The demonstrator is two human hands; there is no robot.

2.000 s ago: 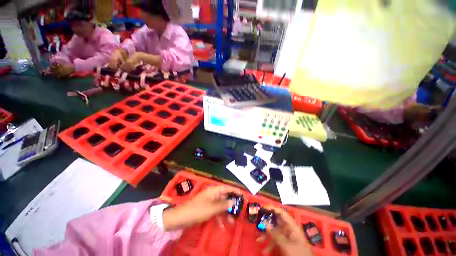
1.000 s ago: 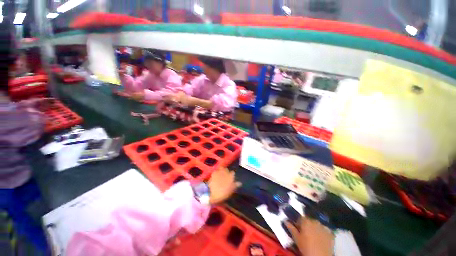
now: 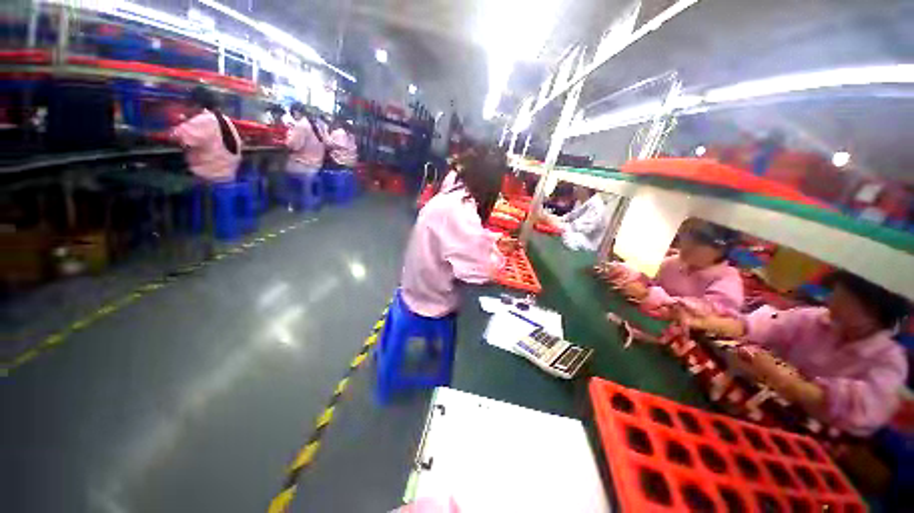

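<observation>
Neither of my hands is in view; only a scrap of pink sleeve shows at the bottom edge, below the clipboard. Nearest in front of me is a large white record sheet on a clipboard (image 3: 511, 456), its clip at the left edge. To its right stands a red tray (image 3: 599, 426) with rows of pockets holding dark watch units, cut off by the bottom edge. Beyond the sheet, a calculator (image 3: 551, 351) lies by white papers (image 3: 506, 326) on the green bench.
A person in pink (image 3: 441, 245) sits on a blue stool (image 3: 416, 351) beside a smaller red tray (image 3: 517, 271). Two co-workers sit across the bench at right, with straps before them. An aisle with yellow-black floor tape (image 3: 331, 401) runs at left, with more seated workers beyond.
The view has swung left and up toward the aisle. My hands, the near tray, the white test instrument and the loose watch units have left the picture.
</observation>
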